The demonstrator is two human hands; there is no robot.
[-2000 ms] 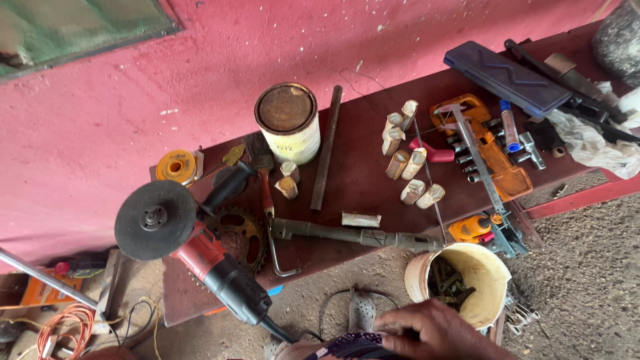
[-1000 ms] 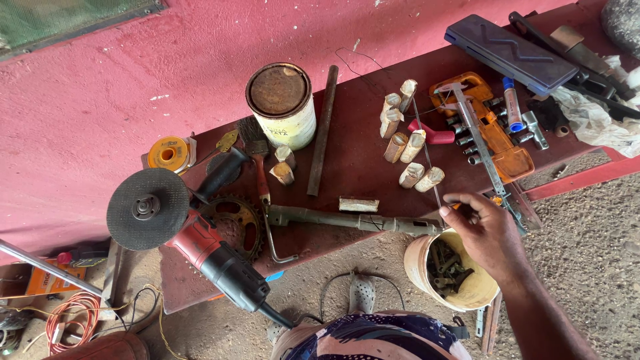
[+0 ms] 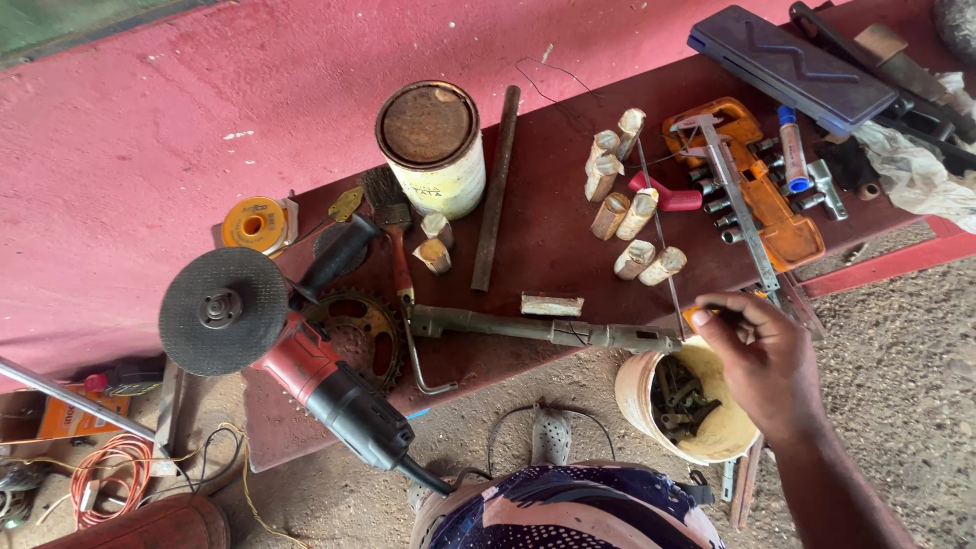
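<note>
My right hand (image 3: 759,343) hovers at the bench's front edge above a white bucket (image 3: 629,389) of metal parts. Its thumb and index finger are close together near the lower end of a thin metal rod (image 3: 662,229); whether they touch it, I cannot tell. The rod lies past several short, white-crusted cylindrical pieces (image 3: 610,216). A steel caliper (image 3: 736,191) rests on an orange socket case (image 3: 789,229). A red and black angle grinder (image 3: 305,366) with a cutting disc sits at the left. My left hand is out of view.
On the red bench (image 3: 320,415) stand a rusty-lidded can (image 3: 438,168), a paintbrush (image 3: 393,221), a metal bar (image 3: 496,191), a sprocket (image 3: 366,328) and a long metal tube (image 3: 503,325). A blue plastic case (image 3: 793,65) lies at the right. Coiled cable (image 3: 110,476) is on the floor.
My right hand came up from the lower middle of the view to the rod's lower end at the bench's front edge. Its fingers have since shifted slightly.
</note>
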